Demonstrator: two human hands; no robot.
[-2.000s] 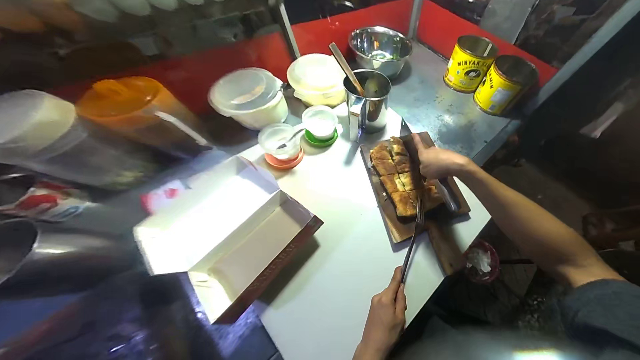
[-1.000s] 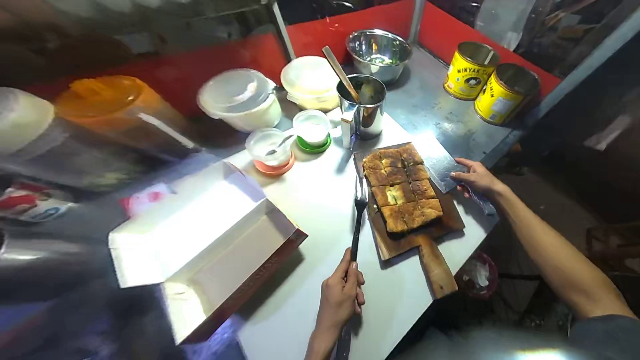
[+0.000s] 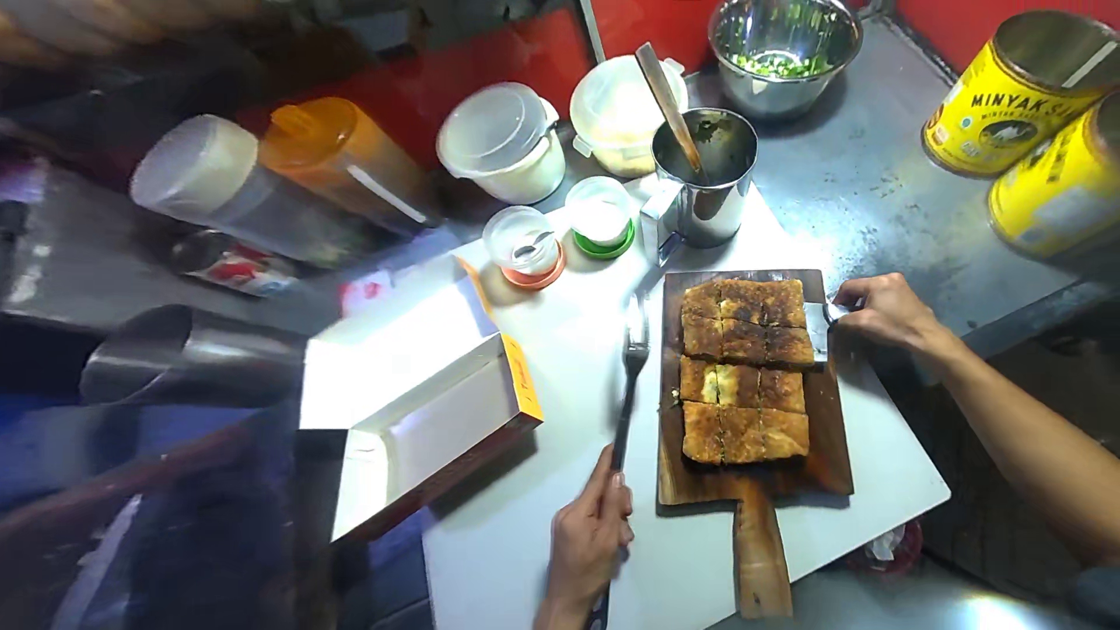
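Note:
A browned, filled flatbread (image 3: pixel 744 385), cut into several squares, lies on a wooden paddle board (image 3: pixel 822 472). My right hand (image 3: pixel 879 311), at the board's right edge, grips a flat metal blade tool (image 3: pixel 817 331); part of its blade is hidden at the upper right pieces of the bread. Left of the board, my left hand (image 3: pixel 595 525) holds a long black-handled fork (image 3: pixel 634 350), its tines pointing away over the white surface and apart from the bread. An open cardboard box (image 3: pixel 446 429) with a white inside stands further left.
Behind the board stand a steel jug (image 3: pixel 713 206) with a wooden-handled utensil, two small cups (image 3: pixel 523 241), lidded tubs (image 3: pixel 503 144) and a steel bowl (image 3: pixel 783 83) holding chopped greens. Yellow tins (image 3: pixel 997 109) stand at the back right. Bottles (image 3: pixel 337 153) are at the back left.
The long fork was at the bread two seconds ago and is now left of the board. The blade tool, held clear of the bread's right side one second ago, is now against its upper right pieces.

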